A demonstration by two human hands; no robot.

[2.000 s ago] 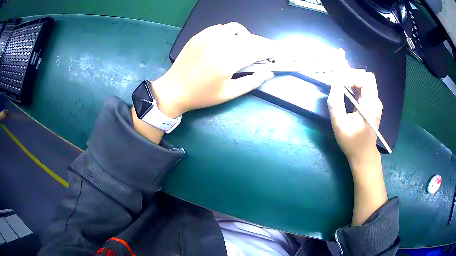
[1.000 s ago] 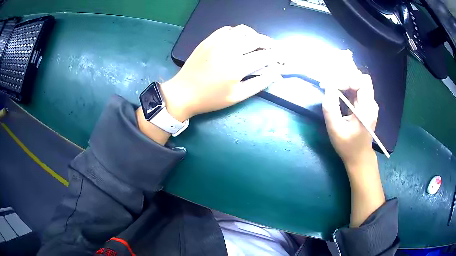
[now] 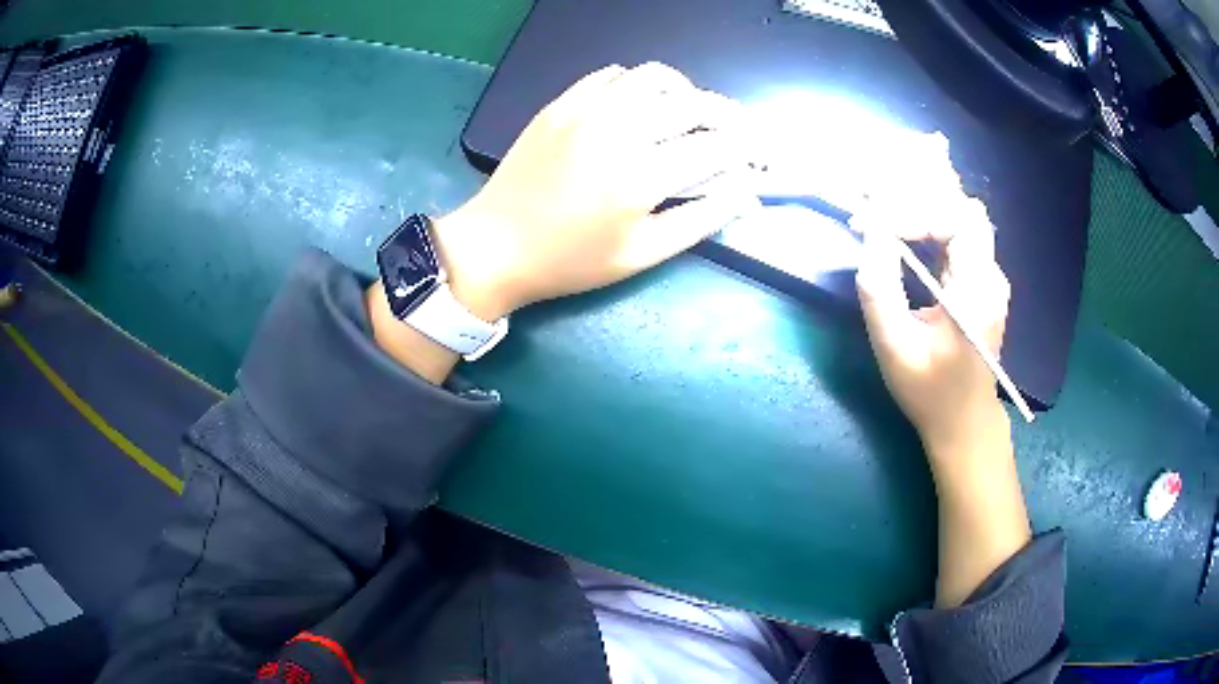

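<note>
My left hand (image 3: 608, 187) lies over the black mat (image 3: 615, 40), its fingertips at the edge of the white glare (image 3: 842, 140). Its fingers are bent together; what they hold, if anything, is lost in the glare. My right hand (image 3: 936, 301) holds a thin pale stick (image 3: 983, 350) like a pen, its rear end pointing down to the right. The stick's tip is hidden in the glare between the hands. A strip fixture cannot be made out there.
A black gridded tray (image 3: 60, 154) is at the far left. The black microscope base (image 3: 996, 60) stands at upper right. A small whitish oval with a red mark (image 3: 1162, 496) lies at right on the green bench (image 3: 642, 468). A pale patterned piece (image 3: 840, 12) shows at the top edge.
Since two seconds ago my left hand has shifted slightly right, and my right hand slightly left with the stick. The last second shows almost no movement.
</note>
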